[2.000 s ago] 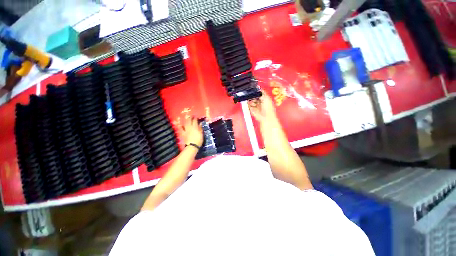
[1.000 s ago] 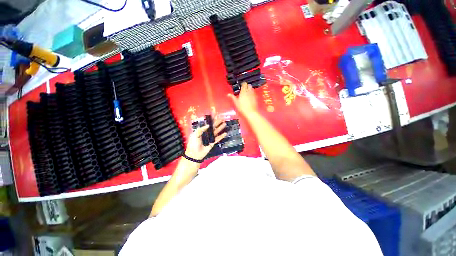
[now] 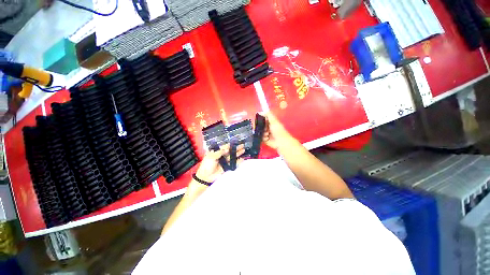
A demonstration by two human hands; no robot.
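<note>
My left hand (image 3: 215, 163) holds small slim black strips (image 3: 232, 156) between its fingers, just before my body. My right hand (image 3: 272, 130) grips a long black body (image 3: 259, 134), held nearly upright to the right of the strips. The flat pack of small dark parts with silver lines (image 3: 215, 134) lies on the red sheet just beyond my left hand, partly hidden by it. A short row of black bodies (image 3: 243, 45) lies at upper centre.
A large group of black bodies (image 3: 107, 134) fills the left, with a blue-handled screwdriver (image 3: 119, 124) on top. Clear film (image 3: 314, 75) lies right of centre. A blue fixture (image 3: 365, 53) stands at right. Grey ribbed trays (image 3: 148, 38) line the back. A yellow-and-black tool (image 3: 35, 74) is upper left.
My right hand has taken a black body from the near end of the short row and brought it towards me. My left hand has taken hold of strips and moved nearer my body.
</note>
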